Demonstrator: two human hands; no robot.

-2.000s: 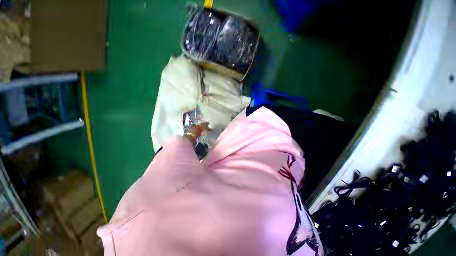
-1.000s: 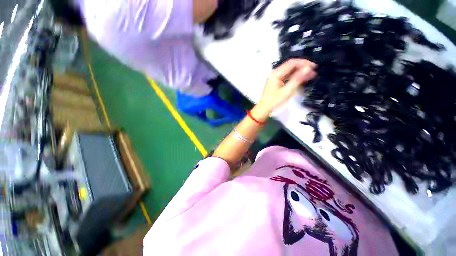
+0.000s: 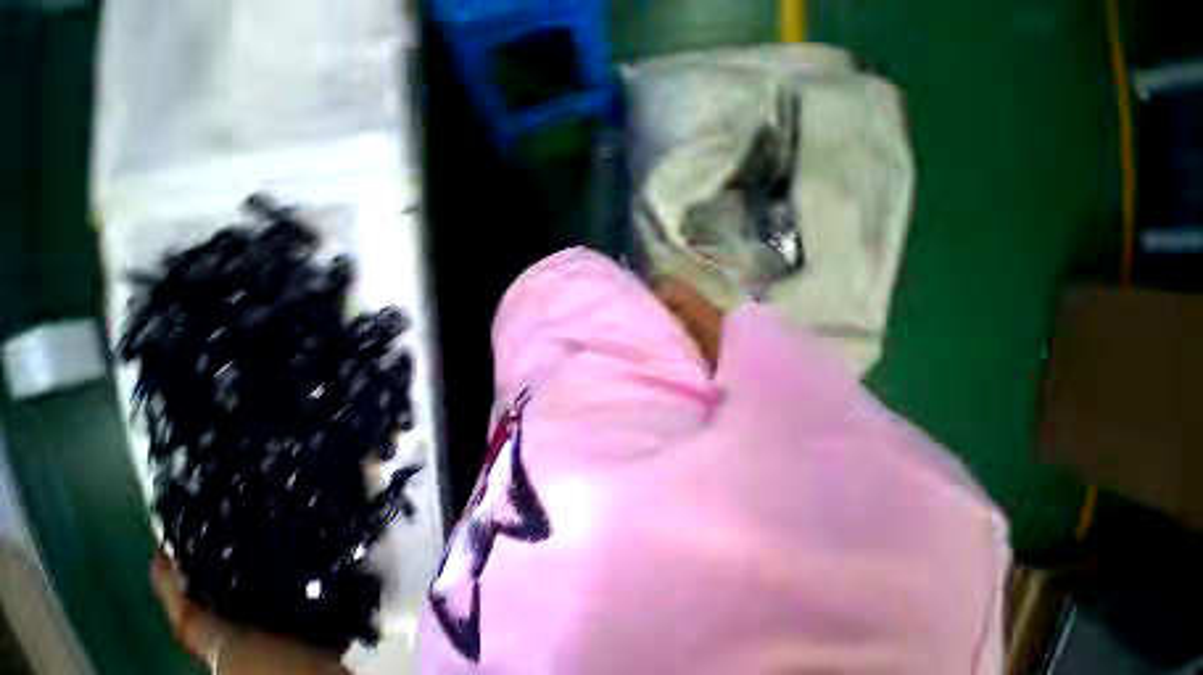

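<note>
A large heap of black coiled cables [image 3: 271, 422] with small pale plug ends lies on the white ledge [image 3: 297, 92] at the left. My left hand [image 3: 185, 607] is at the heap's lower-left edge, blurred and partly cut off by the bottom rim, with a pale band at the wrist; its grip cannot be told. An off-white sack [image 3: 844, 198] is at the upper right, with dark shiny plastic [image 3: 752, 224] in its mouth. My right forearm reaches down at the sack's near side; the hand itself is hidden between sack and pink clothing.
A white box [image 3: 53, 359] is on the green belt [image 3: 66, 462] at far left. A blue stool-like object [image 3: 528, 59] is between ledge and sack. A brown carton [image 3: 1121, 396] is at right, beyond green floor with yellow lines.
The view has swung, so the ledge and heap are now at left and the sack at right. My left hand has moved from above the heap to its edge. My right forearm now shows.
</note>
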